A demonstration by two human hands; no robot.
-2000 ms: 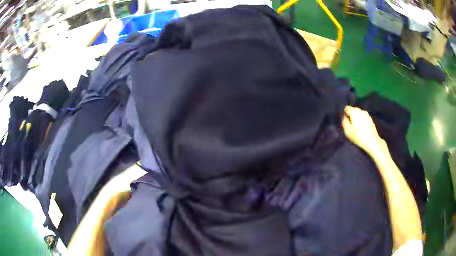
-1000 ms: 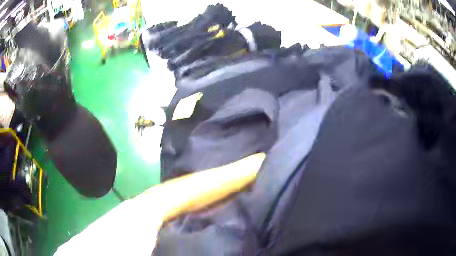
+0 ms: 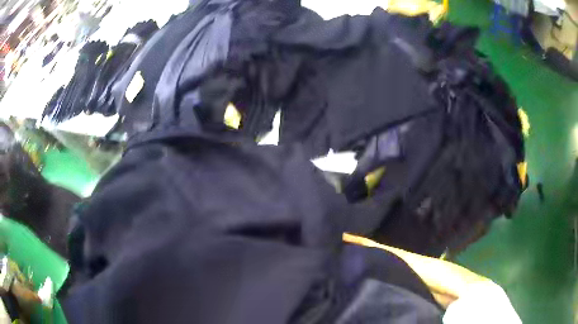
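A large dark navy-black garment [image 3: 209, 221] fills the lower left and middle, bunched and blurred, close to me. My right forearm [image 3: 437, 272] comes in from the lower right, bare past a white sleeve. Its far end goes in among the dark cloth, so my right hand and its grip are hidden. My left hand is not in view. Behind the garment lies a broad heap of dark pieces [image 3: 374, 82], with a white paper ticket [image 3: 336, 162] and a yellow ticket [image 3: 232, 116] on it.
A row of folded dark pieces [image 3: 89, 82] lies at the upper left on the white table [image 3: 89, 124]. Green floor [image 3: 545, 234] shows at the right and lower left. A dark rounded shape [image 3: 38, 202] stands at the left. A yellow frame part [image 3: 437, 10] shows at the top.
The view has swung back right. The large garment has come from over the heap to close in front of me, uncovering tickets. My left arm has gone out of view; my right forearm shows again, lower.
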